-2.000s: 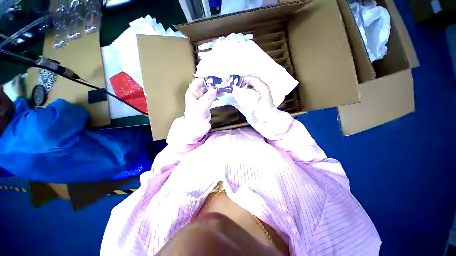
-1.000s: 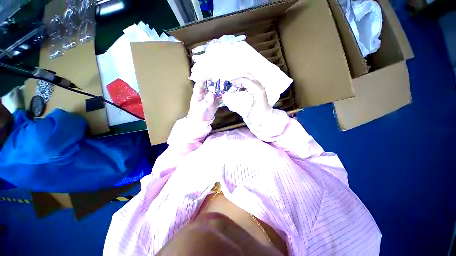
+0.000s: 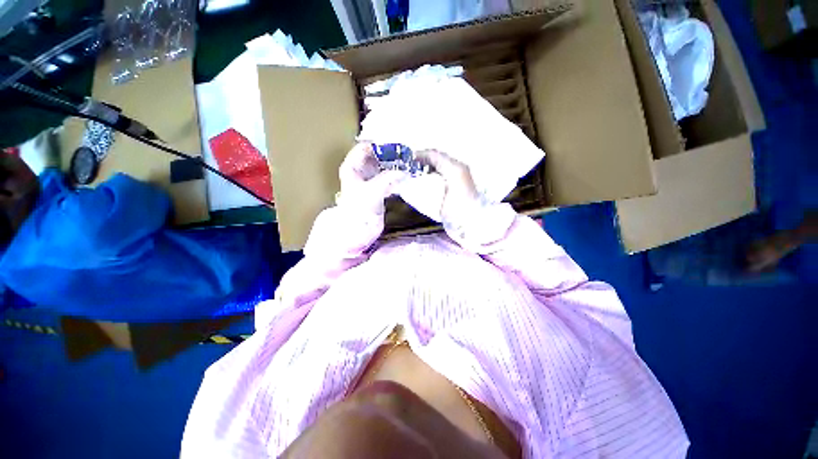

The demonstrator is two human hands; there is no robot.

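Observation:
A shiny silver metal part with dark patches is held between both hands above the open carton. My left hand grips its left end. My right hand is at its right end. White wrapping sheets lie stacked over the packing carton, behind and under the hands. Brown carton dividers show past the sheets. Part of the metal part is hidden by the fingers.
A second carton with crumpled white plastic stands at right. A person's hand shows at the right edge. At left are a red plastic piece, clear packaging, a dark cable and a coworker in blue.
The metal part has been turned between the hands and shows a different face. Another person's hand and a grey patterned shape have appeared at right. The whole view has shifted slightly.

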